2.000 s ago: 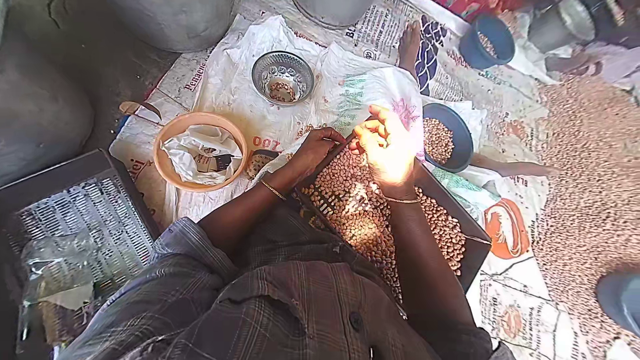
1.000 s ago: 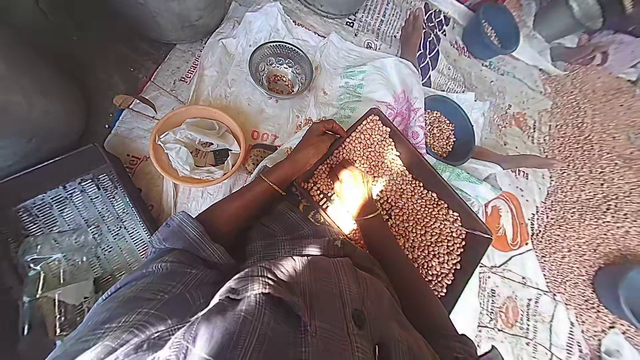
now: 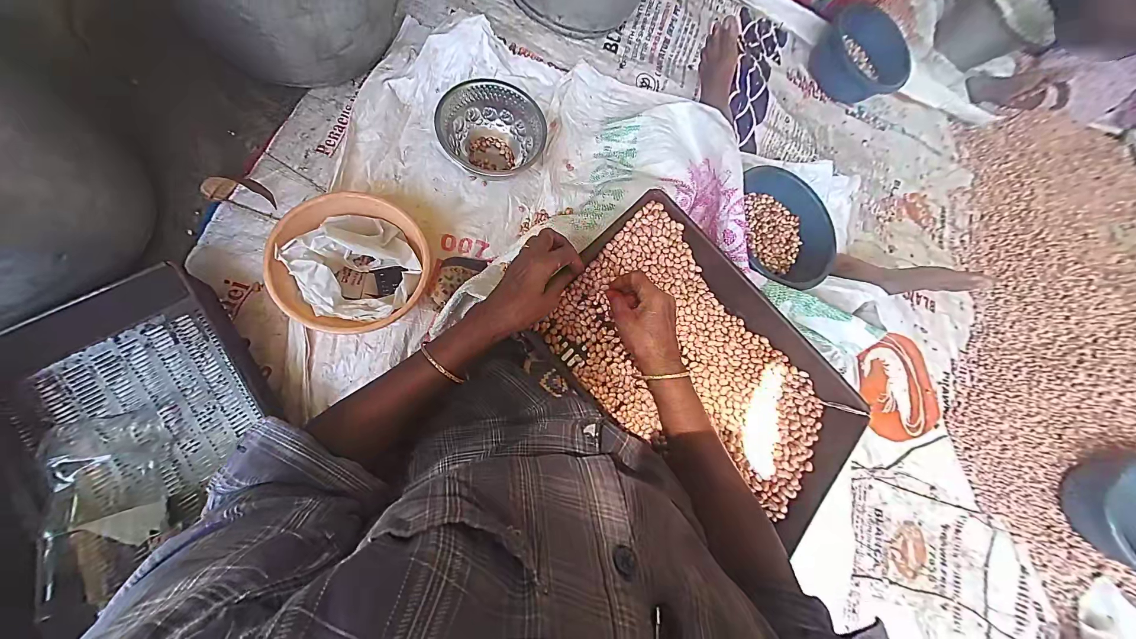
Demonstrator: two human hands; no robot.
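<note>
A dark rectangular sieve tray (image 3: 781, 342) rests at my lap, tilted in view, with a layer of shelled nuts (image 3: 710, 355), probably peanuts, over most of its slotted bottom. My left hand (image 3: 537, 275) lies at the tray's upper left edge, fingers bent over the rim; whether it holds anything is hidden. My right hand (image 3: 643, 319) is over the nuts near the middle of the tray, thumb and fingertips together; I cannot tell if a nut is between them. A bright sunlit patch lies on the nuts to the right of my right wrist.
An orange plastic basin (image 3: 275, 284) holds white plastic. A metal bowl (image 3: 491, 129) has a few nuts. Blue-grey tubs (image 3: 821, 213) stand beyond the tray, near other people's feet (image 3: 719, 62). Nuts are spread over the right side (image 3: 1047, 311). Another slotted tray (image 3: 222, 342) lies left.
My right hand was raised above the tray's far edge, came down to the nuts near my lap, and is now a little farther forward over them. My left hand stays at the rim.
</note>
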